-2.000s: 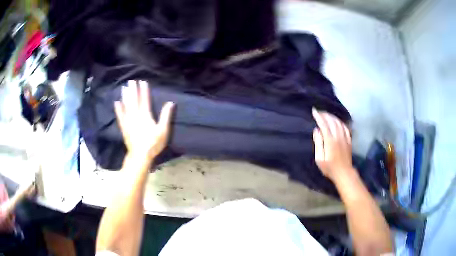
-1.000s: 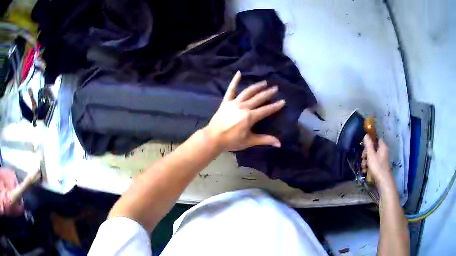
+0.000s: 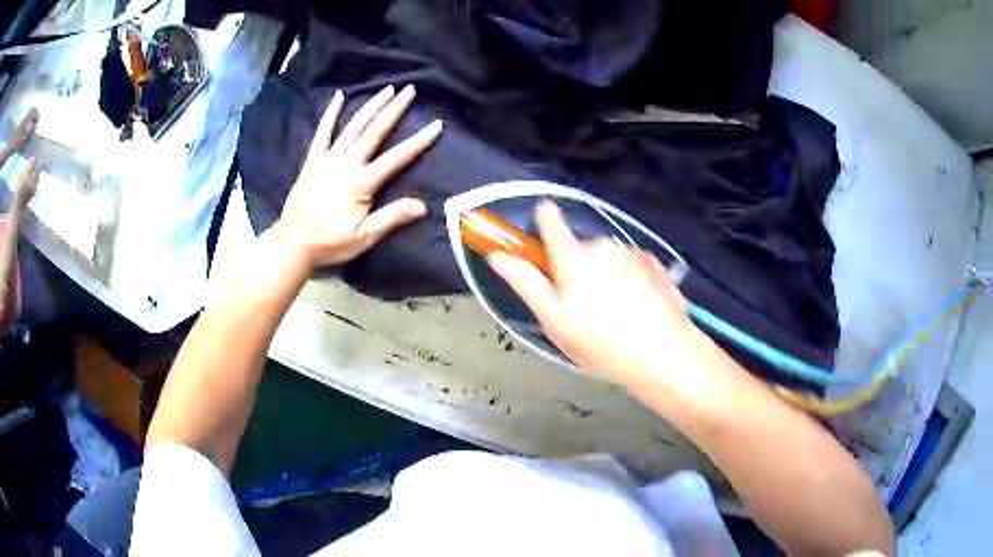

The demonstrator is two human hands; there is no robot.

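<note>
A dark garment (image 3: 479,152) lies spread on the pale pressing table. My right hand (image 3: 599,288) is closed round the orange handle of the steam iron (image 3: 503,237). The iron has a dark pointed body with a white outline round its base, and its tip points left. It stands over the near part of the garment. Its blue and yellowish hoses (image 3: 762,354) run off to the right. My left hand (image 3: 354,196) lies flat on the left part of the cloth with fingers spread, holding nothing.
The stained table cover (image 3: 436,348) shows along the near edge. More dark cloth (image 3: 675,54) is heaped at the back. On the left, a second white table (image 3: 76,223) bears another orange-handled iron (image 3: 163,76). Another person's hands (image 3: 22,174) show at the far left edge.
My right hand has brought the iron from the right table edge left onto the garment. My left hand has moved from the middle to the left part of the cloth. The view has shifted.
</note>
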